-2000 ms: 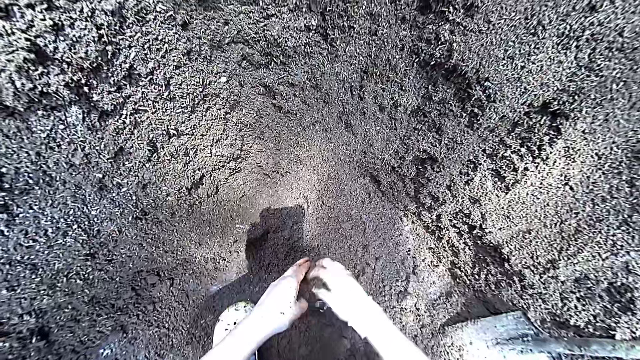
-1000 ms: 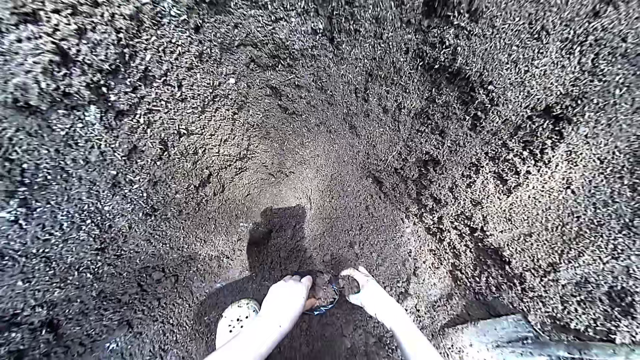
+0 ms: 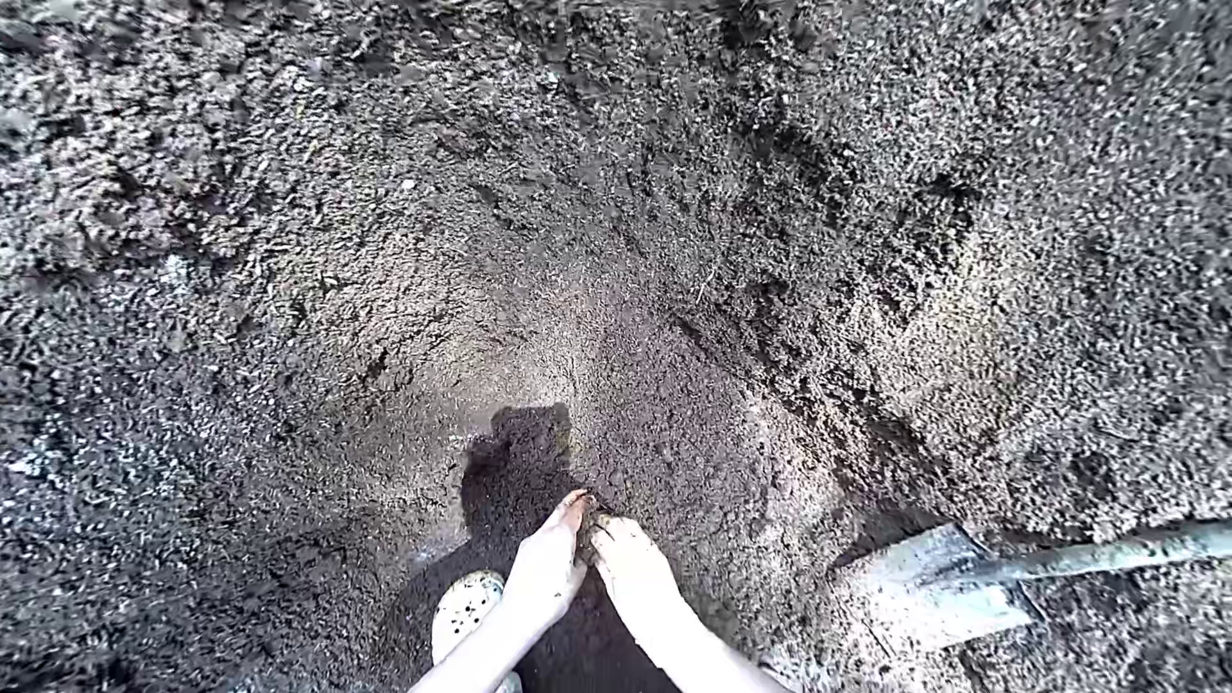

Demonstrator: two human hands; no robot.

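Observation:
Low in the middle of the head view, my left hand point(image 3: 551, 568) and my right hand point(image 3: 630, 563) are close together over dark soil, fingertips nearly meeting. Between them is a small dark clump point(image 3: 589, 539), partly hidden by the fingers; it looks like soil, though its outline is unclear. The fingertips are soiled brown. A pale clog with holes point(image 3: 466, 610) shows just left of my left forearm.
A shovel with a soiled metal blade point(image 3: 948, 587) lies at the lower right, its shaft point(image 3: 1116, 553) running to the right edge. Loose, granular soil point(image 3: 616, 241) rises around the hands. A dark shadow falls just beyond them.
One second ago my hands were apart, with a small round thing with a bluish rim between them; now they have come together and that rim is not visible. More of the shovel shows.

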